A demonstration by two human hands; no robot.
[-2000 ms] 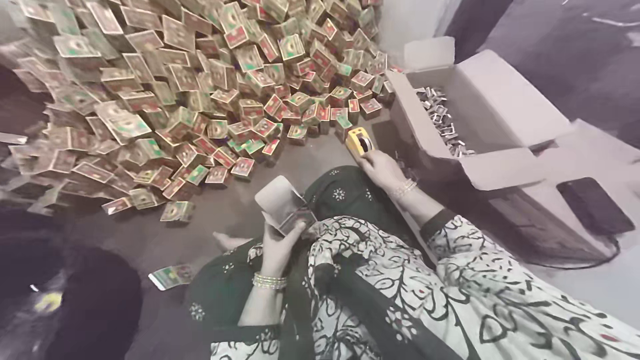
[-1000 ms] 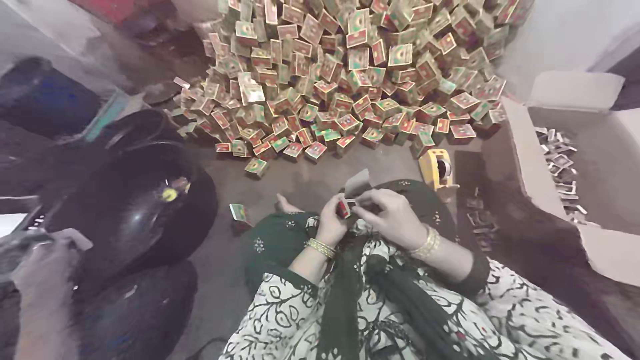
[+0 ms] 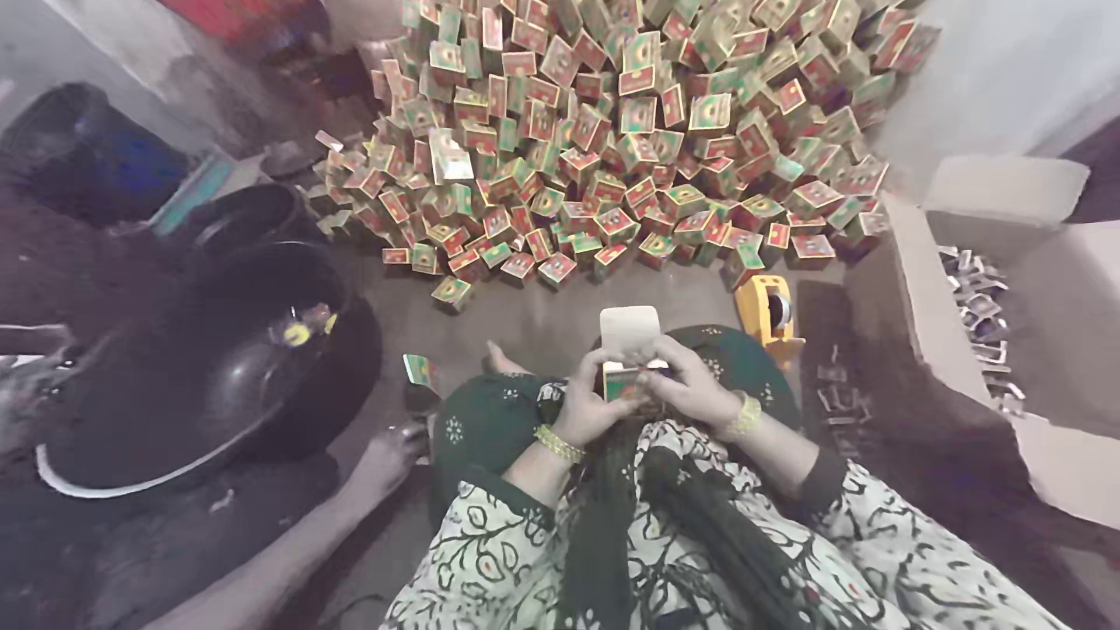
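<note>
My left hand (image 3: 597,401) grips the left side of a small printed cardboard box (image 3: 619,383) above my lap. The box's pale flap (image 3: 630,327) stands up on the far side. My right hand (image 3: 693,381) is on the box's right side, its fingers at the upper edge; what lies inside is hidden by my fingers. A yellow tape dispenser (image 3: 763,308) rests on the floor beyond my right knee. Past my knees spreads a large heap of small red and green printed boxes (image 3: 612,223).
At the right stands an open cardboard carton (image 3: 941,306) with many small pieces inside. A large black basin (image 3: 210,394) is on the left. Another person's arm (image 3: 350,499) reaches in at lower left, near a flat printed card (image 3: 421,371) on the floor. A dark bucket (image 3: 96,157) stands far left.
My right hand has left the tape dispenser, which it touched two seconds ago, and joined my left at the box. The other person's hand has moved right, from the basin toward my knee. The view has swung left.
</note>
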